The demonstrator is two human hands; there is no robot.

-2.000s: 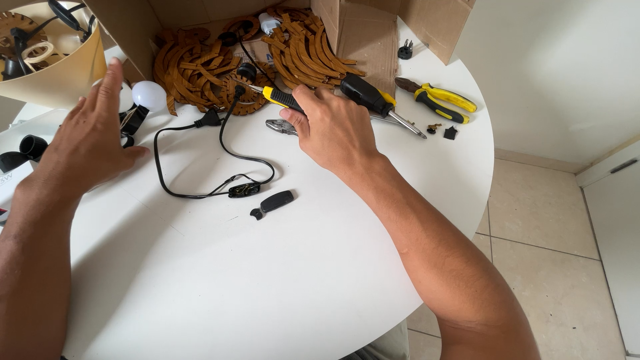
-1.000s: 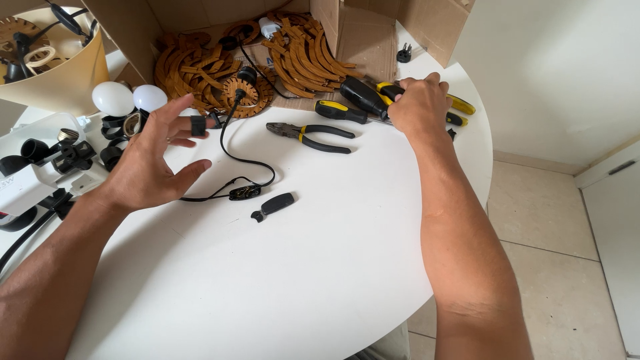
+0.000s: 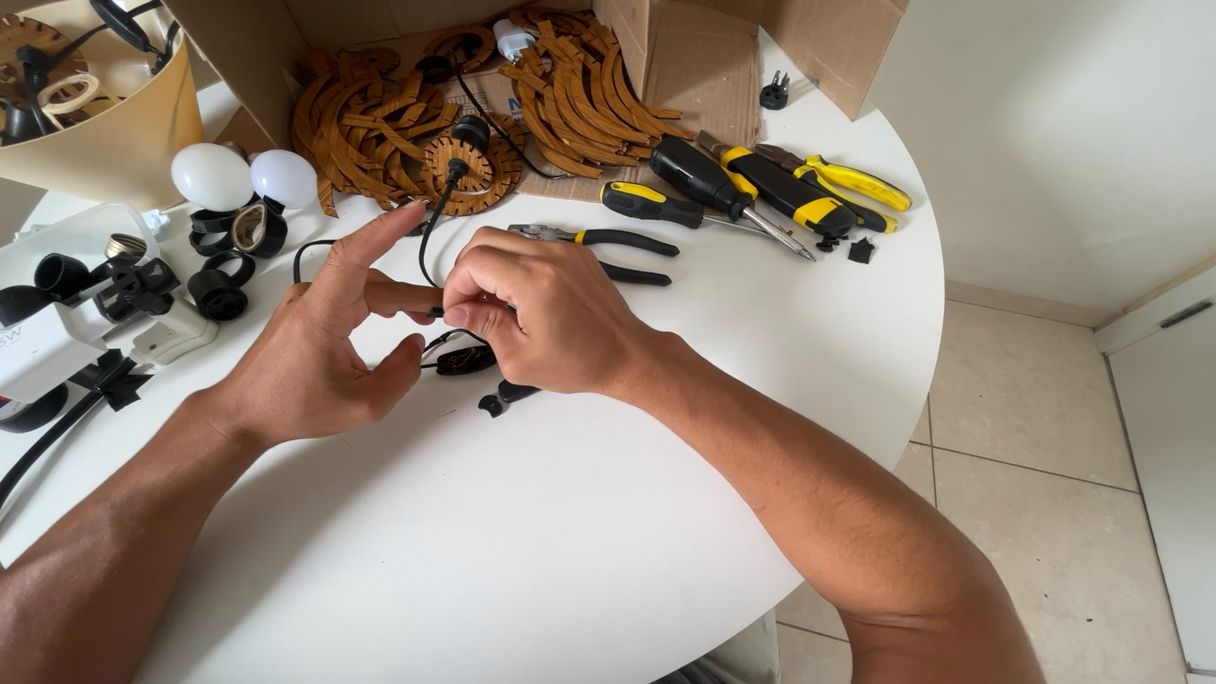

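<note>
My left hand (image 3: 328, 328) is above the white table, fingers spread, with a dark bit at its index fingertip. Against its middle finger, my right hand (image 3: 541, 309) pinches a small black piece (image 3: 436, 312), mostly hidden. Beneath the hands lies an opened black inline cord switch (image 3: 465, 359) on a black cord (image 3: 429, 233); its black cover (image 3: 516, 390) is partly under my right hand, beside a small black clip (image 3: 490, 406). Behind my right hand are black-handled pliers (image 3: 627, 239). The cord runs to a lamp socket (image 3: 470, 133) by a notched wooden disc (image 3: 456, 163).
A cardboard box (image 3: 703, 76) holds curved wooden strips (image 3: 570, 95). Screwdrivers (image 3: 698, 176), a utility knife (image 3: 788, 190) and yellow-handled pliers (image 3: 860, 180) lie at right. Bulbs (image 3: 211, 177), black rings (image 3: 258, 228), a lampshade (image 3: 161, 123) and a white device (image 3: 43, 351) stand left.
My right hand has moved from the tools at the right to my left hand and now pinches the small black piece. One second ago a black piece was at my left fingers.
</note>
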